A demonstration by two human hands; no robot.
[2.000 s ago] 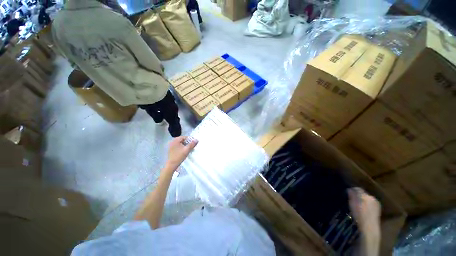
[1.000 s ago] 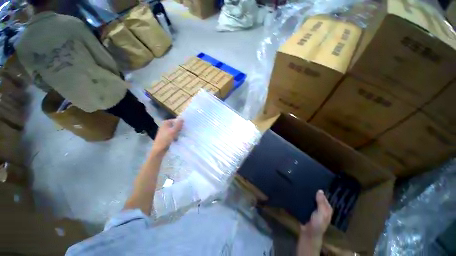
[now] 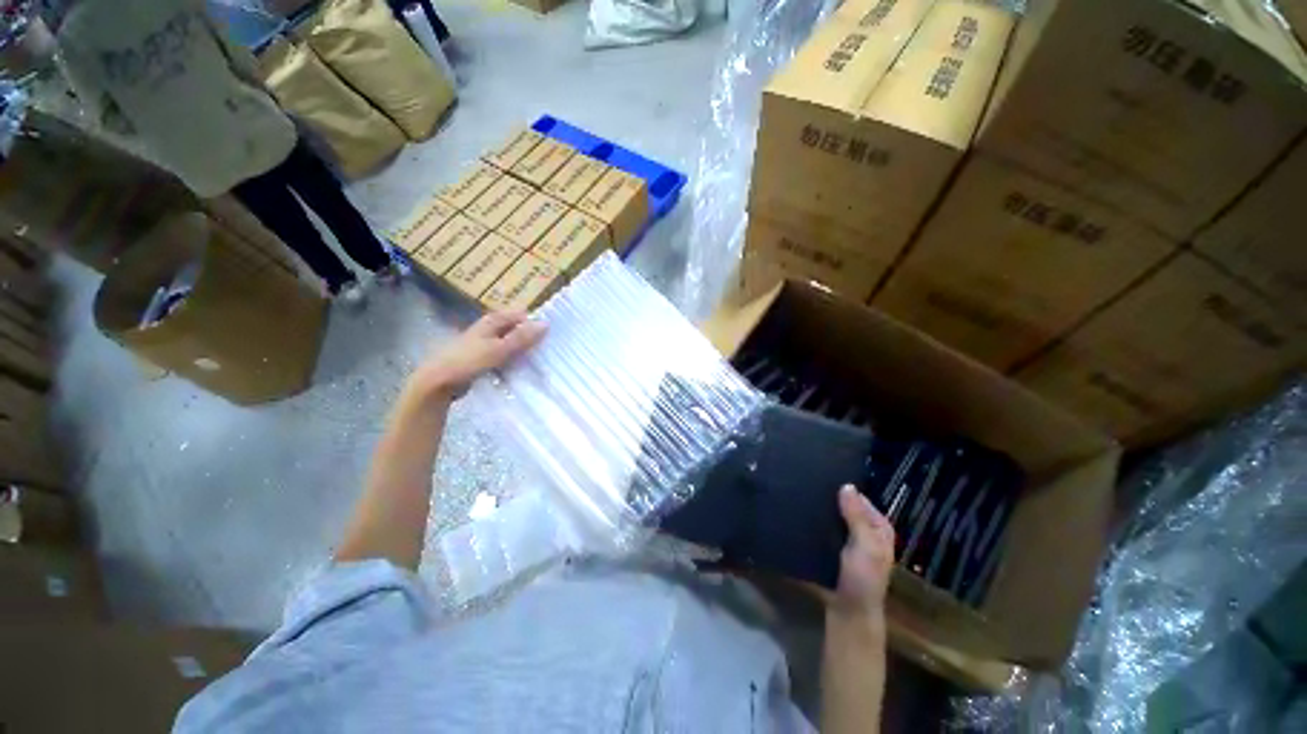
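Observation:
My left hand grips the upper left edge of a clear-white ribbed air-column bag. My right hand holds the right end of a dark flat solar panel, plain side up. The panel's left part is inside the bag's right end, where the ribs look dark. The rest of the panel sticks out over the near side of the open carton, which holds rows of dark panel edges.
Sealed cartons are stacked behind the open carton. Crumpled clear film lies at right. Small cartons stand on a blue pallet. A person stands at upper left by a brown receiving carton. Woven sacks stand behind.
My right hand has lifted a panel out of the carton and moved it left, so its end is now in the bag. My left hand still holds the bag.

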